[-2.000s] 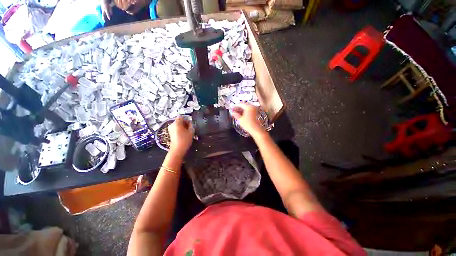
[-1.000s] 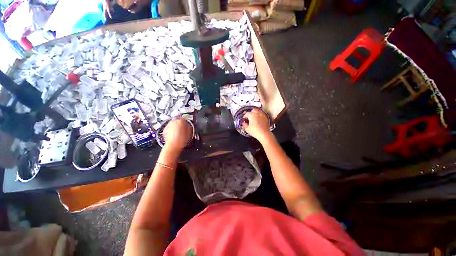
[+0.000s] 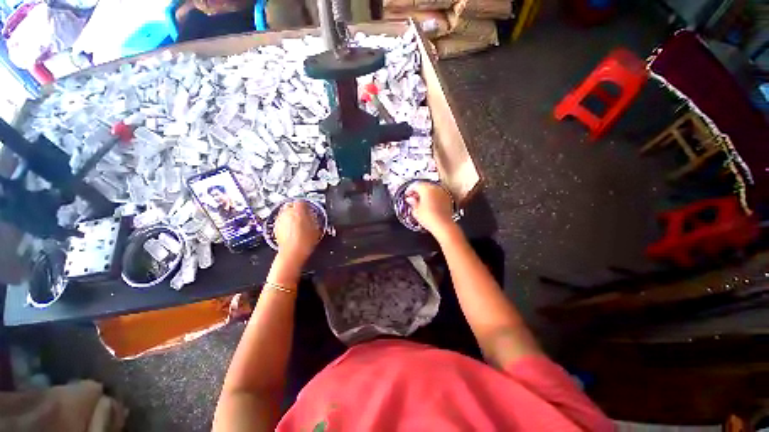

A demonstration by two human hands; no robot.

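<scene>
My left hand is in the left parts bowl, fingers down over its contents. My right hand is in the right parts bowl, fingers bent towards the small bits. Whether either hand holds a bit is too small to tell. The dark green hand press stands between and behind the hands, above a dark fixture. No hand touches the fixture. The open sack of grey pieces lies below the table edge.
Pale housings are heaped behind, inside wooden side boards. A lit smartphone is left of the left bowl. A second press, a holed plate and two bowls are far left. Red stools stand right.
Since the earliest frame, both hands have moved from beside the fixture down into the bowls. Over the last second they have shifted only slightly within them.
</scene>
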